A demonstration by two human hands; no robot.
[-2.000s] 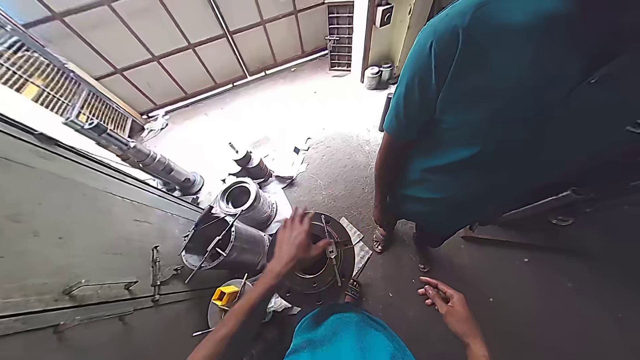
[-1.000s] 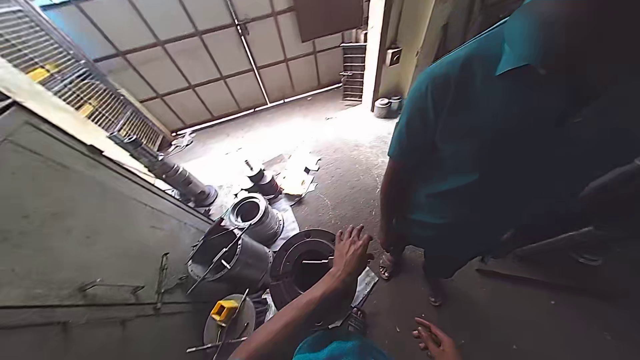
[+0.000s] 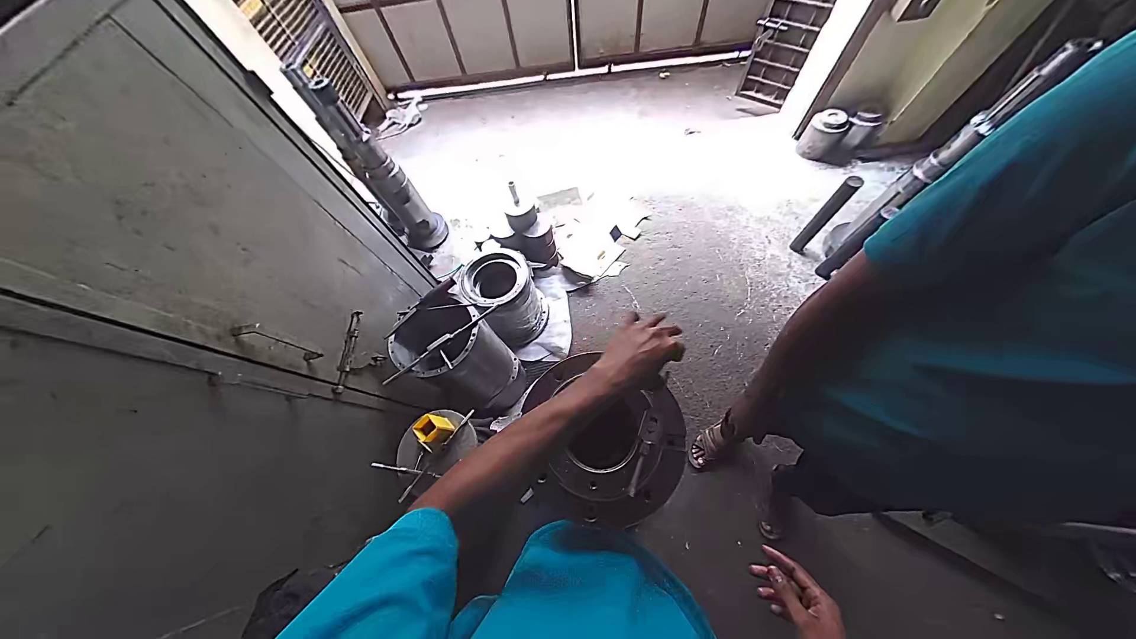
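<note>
My left hand is over the far right rim of a round, dark metal flange with a wide central bore. Its fingers are spread and bent, and no held object shows; its underside is hidden, so contact with the rim cannot be told. A small metal clamp or tool lies on the flange's right side. Low in the view, my right hand hangs empty with fingers apart, right of the flange. Left of the flange, a yellow square block and thin metal rods rest on a round plate.
Two metal cylinders stand beyond the flange to the left, near a grey metal cabinet. Behind them are a smaller metal part and papers. A person in a teal shirt stands close on the right.
The view has shifted. My left hand was over the flange's inner area two seconds ago and is now at its far right rim. The other person remains at the right.
</note>
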